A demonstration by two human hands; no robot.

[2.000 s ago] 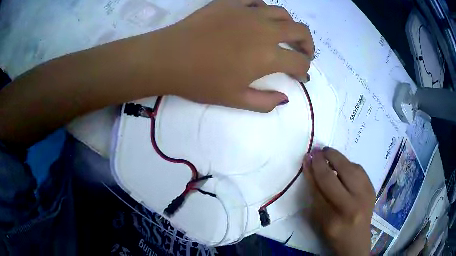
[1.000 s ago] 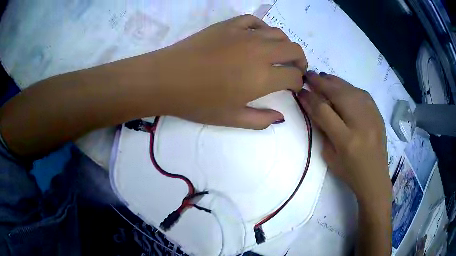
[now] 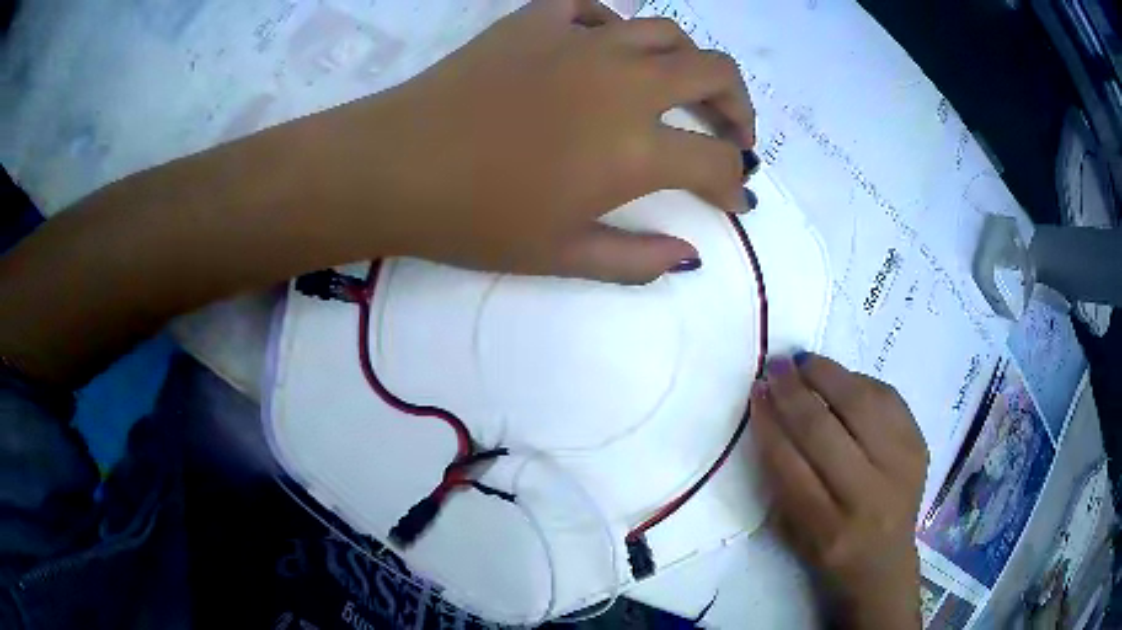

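Observation:
The white housing lies in front of me with its flat inside up. A red-and-black wire pair curves along its right side, down to a black connector. More wire runs down the left from another black connector to a joint near a third connector. A thin white lead loops at the near edge. My left hand spreads over the far part, fingertips on the wire and hiding some of it. My right hand has its thumb and fingertips on the wire at the right edge.
Printed paper sheets cover the bench. A grey post with a pale block stands at the right. Picture sheets lie below it. Another white shell is partly visible on the dark area at the far right.
My right hand has moved from beside my left fingertips back down the wire to the right edge. My left hand and the housing have shifted slightly up in view since one second ago.

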